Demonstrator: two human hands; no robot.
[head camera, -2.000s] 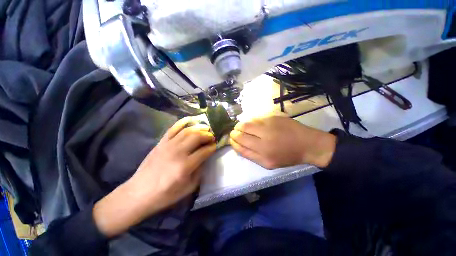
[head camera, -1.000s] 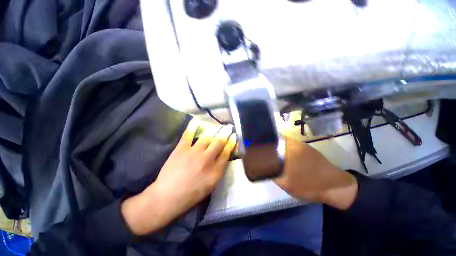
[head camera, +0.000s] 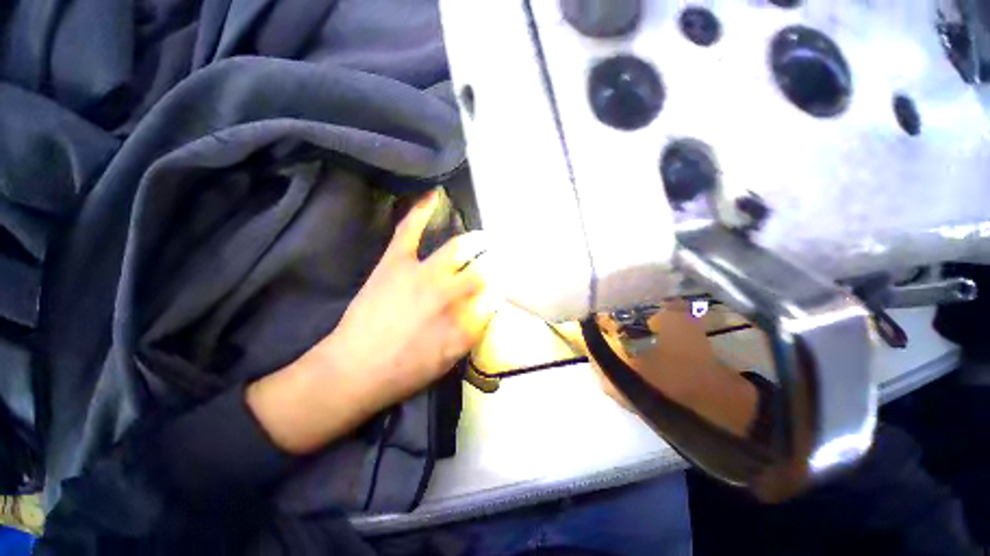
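The large dark grey garment (head camera: 217, 239) lies heaped left of the white sewing machine head (head camera: 630, 163). My left hand (head camera: 396, 326) grips the garment at its darker edge, left of the machine head. Dark cloth shows between the raised finger and the curled fingers, and the fingertips near the machine are partly hidden. My right hand (head camera: 695, 358) is behind the shiny metal guard loop (head camera: 841, 380). Its fingers are mostly hidden by the guard and machine head, so its grip cannot be told. The needle and presser foot are not clearly visible.
The white table (head camera: 532, 434) has a front edge curving across below my hands. A dark line crosses the lit bed. A small part of a dark reddish tool (head camera: 890, 329) shows at right. A blue object (head camera: 16, 542) is at the bottom left corner.
The view has shifted, so the machine head covers more of the middle and right. My hands are farther apart, with my left hand and the garment edge back from the needle area.
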